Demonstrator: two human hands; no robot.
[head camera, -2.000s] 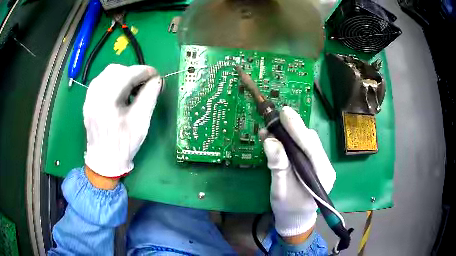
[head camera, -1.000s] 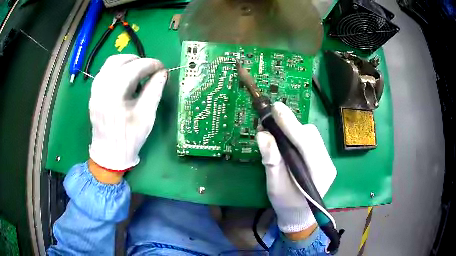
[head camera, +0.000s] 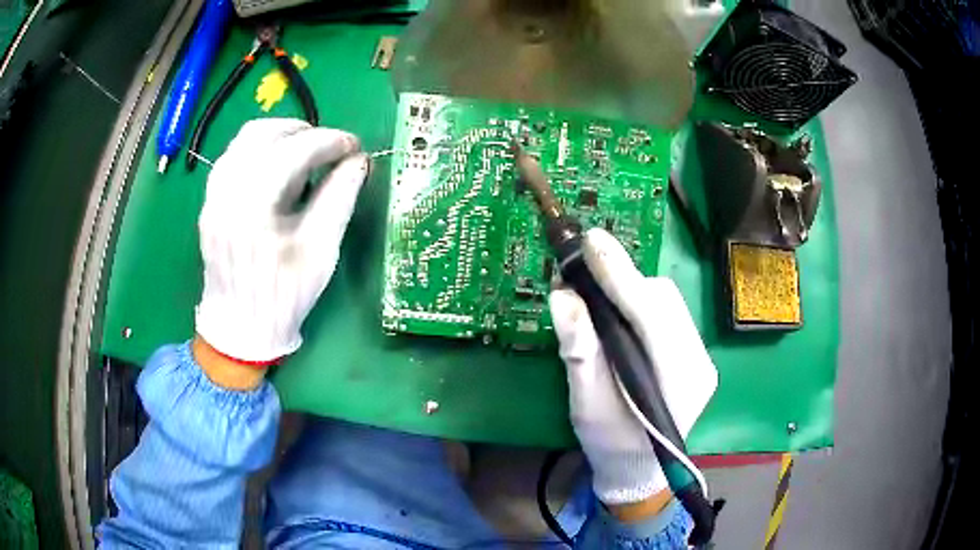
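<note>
A green circuit board (head camera: 484, 231) lies solder side up on the green mat. My right hand (head camera: 634, 365), in a white glove, grips the black soldering iron (head camera: 607, 306); its tip is at the board's upper middle, among pads. My left hand (head camera: 277, 236), also gloved, is left of the board and pinches the thin solder wire (head camera: 385, 154) between thumb and forefinger. The wire runs right over the board's upper left; its far end is hard to make out. More wire shows left of the hand.
A translucent hood (head camera: 543, 59) hangs over the board's back edge. Cutters (head camera: 256, 81) and a blue tube (head camera: 193, 86) lie at upper left, near yellow scraps (head camera: 282, 84). At right are a fan (head camera: 779, 67), iron stand (head camera: 758, 183) and yellow sponge (head camera: 764, 284). A conveyor edge (head camera: 97, 247) runs at left.
My left hand has moved slightly right, and less wire shows between it and the iron's tip. The iron's tip stays in nearly the same board area. The view has shifted slightly.
</note>
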